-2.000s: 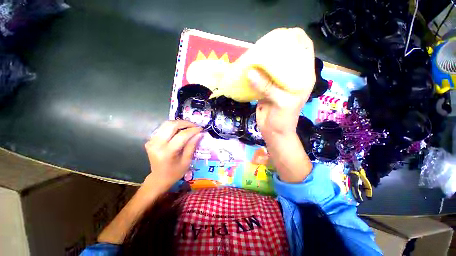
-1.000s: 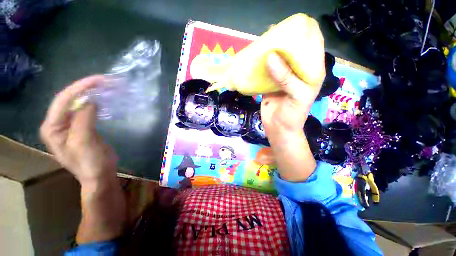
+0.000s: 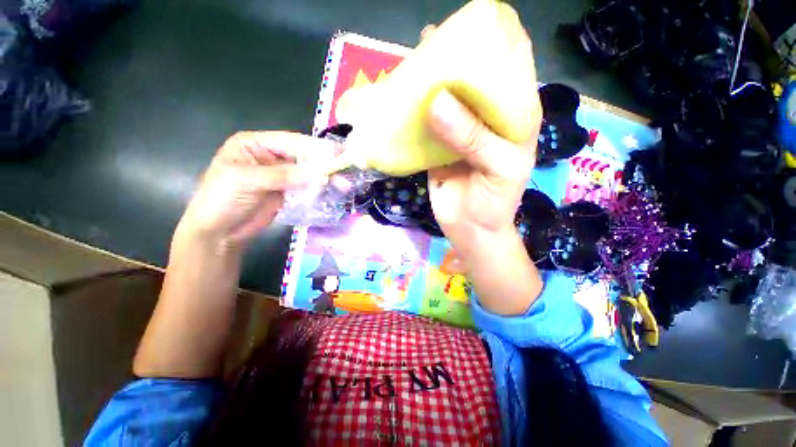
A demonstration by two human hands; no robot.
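Observation:
My right hand (image 3: 476,175) grips a soft yellow glue bottle (image 3: 454,79), tipped with its narrow end down and left. My left hand (image 3: 249,183) holds a crinkled small clear bag (image 3: 321,196) at the bottle's nozzle; the exact contact is blurred. Glossy black plastic parts (image 3: 406,199) lie in a row on the printed mat (image 3: 301,262), partly hidden by the bag and hands. More black parts (image 3: 559,231) with small blue dots lie right of my right wrist.
Purple metallic bits (image 3: 641,231) are piled at the mat's right, with yellow-handled pliers (image 3: 640,320) below. Black parts (image 3: 724,166) are heaped behind and right, a white cord (image 3: 744,52) over them. A larger clear bag (image 3: 775,306) lies at the right edge. Cardboard (image 3: 96,349) is at lower left.
My left hand has moved from the far left with the clear bag to the bottle's nozzle. My right hand and the bottle have shifted slightly left and up.

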